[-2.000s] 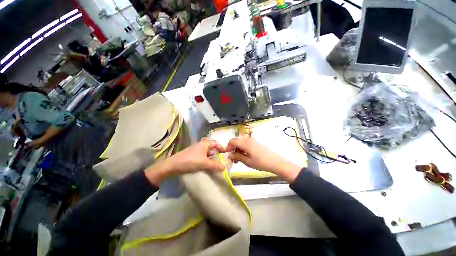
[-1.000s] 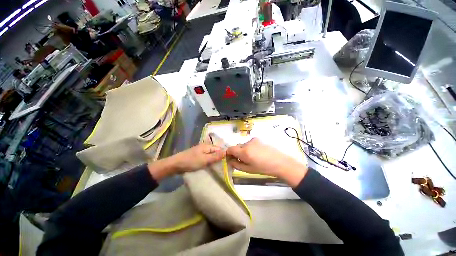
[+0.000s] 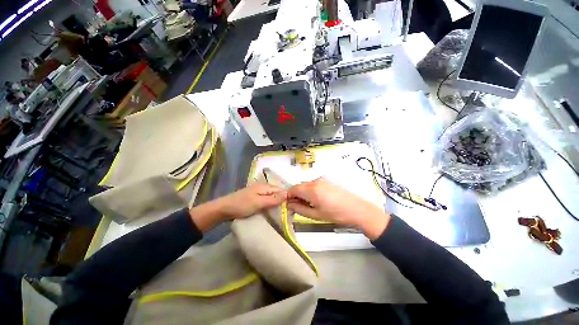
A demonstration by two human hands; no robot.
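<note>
A beige bag body [image 3: 270,244] with a yellow seam binding [image 3: 296,242] hangs from my hands towards the lower edge of the view. My left hand [image 3: 252,199] pinches its upper edge from the left. My right hand [image 3: 327,202] pinches the same edge from the right, fingertips touching those of my left. Whatever small piece lies between the fingertips is hidden. The hands are just in front of the brass-coloured clamp [image 3: 305,159] under the dark grey sewing head [image 3: 283,114], over the white template plate [image 3: 346,159] with its yellow border.
A bag stack [image 3: 159,143] lies left of the machine. On the right are a clear plastic bag of dark fittings [image 3: 473,147], a control screen [image 3: 500,47], brown-and-gold pieces [image 3: 541,234] and a thin black cable [image 3: 374,170]. A greyer bag [image 3: 442,56] lies behind.
The view has turned and tilted down, and the person at the left is out of view. Both hands have stayed together on the bag edge, a little straighter and closer than at first.
</note>
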